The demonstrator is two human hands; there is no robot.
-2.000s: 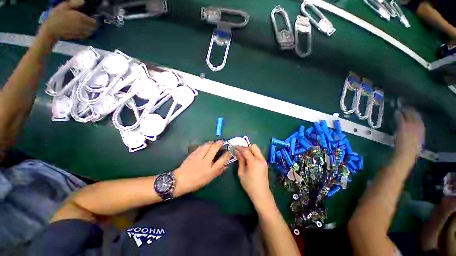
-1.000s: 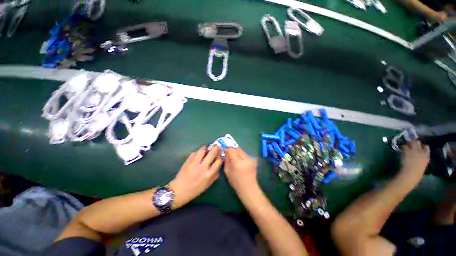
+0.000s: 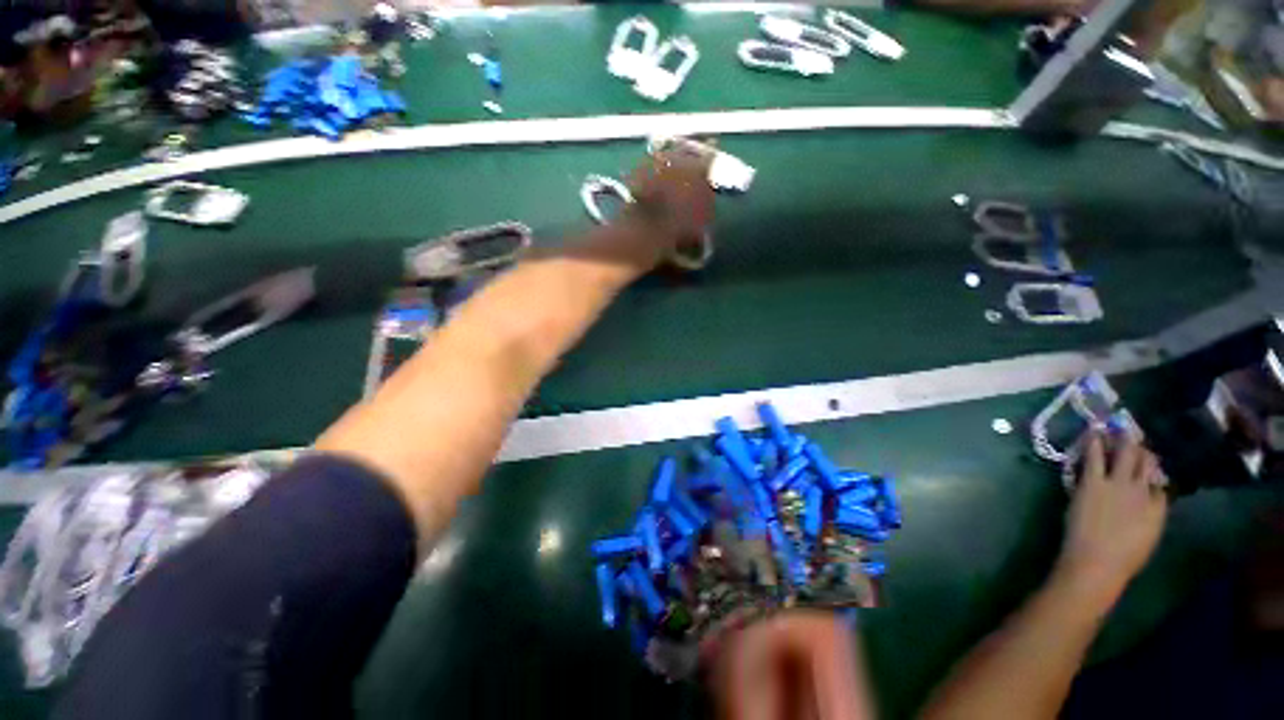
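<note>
My left hand is stretched over the dark green belt. It is dark and blurred, over several white loop housings whose parts show around it; whether it grips one is unclear. My right hand is a blur at the bottom edge, at the near side of the heap, partly cut off; its fingers cannot be made out. Blue battery cells with circuit boards and wires lie heaped in front of it. A pile of white housings lies at the lower left, partly behind my sleeve.
A pale metal rail separates bench and belt. Housings with blue ends lie on the belt at right. Another person's hand holds a housing. Another blue cell heap lies beyond the far rail.
My left hand has left the near bench and reached forward over the belt. My right hand has moved down to the heap's near side. The view has shifted right and forward.
</note>
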